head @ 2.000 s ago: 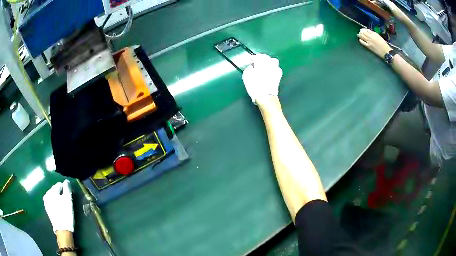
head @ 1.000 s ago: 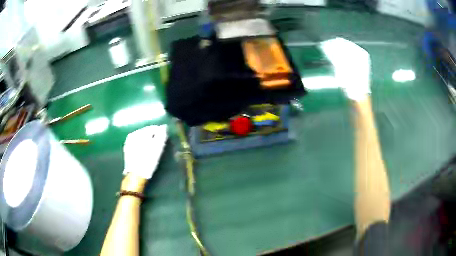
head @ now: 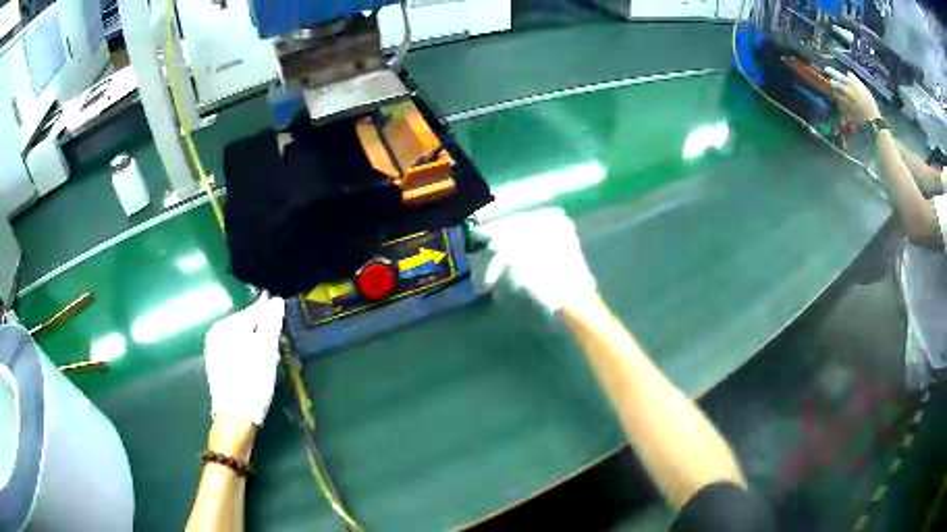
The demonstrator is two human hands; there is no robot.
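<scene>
The bench press has a blue-grey base, a metal head above and an orange fixture block beneath it. A black cloth covers the fixture's left and front. A red button sits between yellow arrows on the base. My left hand, in a white glove, has its fingertips at the base's left side; whether they grip anything is hidden. My right hand, gloved and blurred, is just right of the base, near a green part, fingers apart, nothing visible in it. No phone frame can be made out.
A large white roll stands at the lower left, with two orange-brown sticks behind it. A yellowish hose runs down left of the press. A white bottle stands far left. Another person's arm is at the right.
My right hand has come back from the far bench to the press's right side. My left hand has moved up against the base's left side. The dark frame seen earlier at my right hand is not visible.
</scene>
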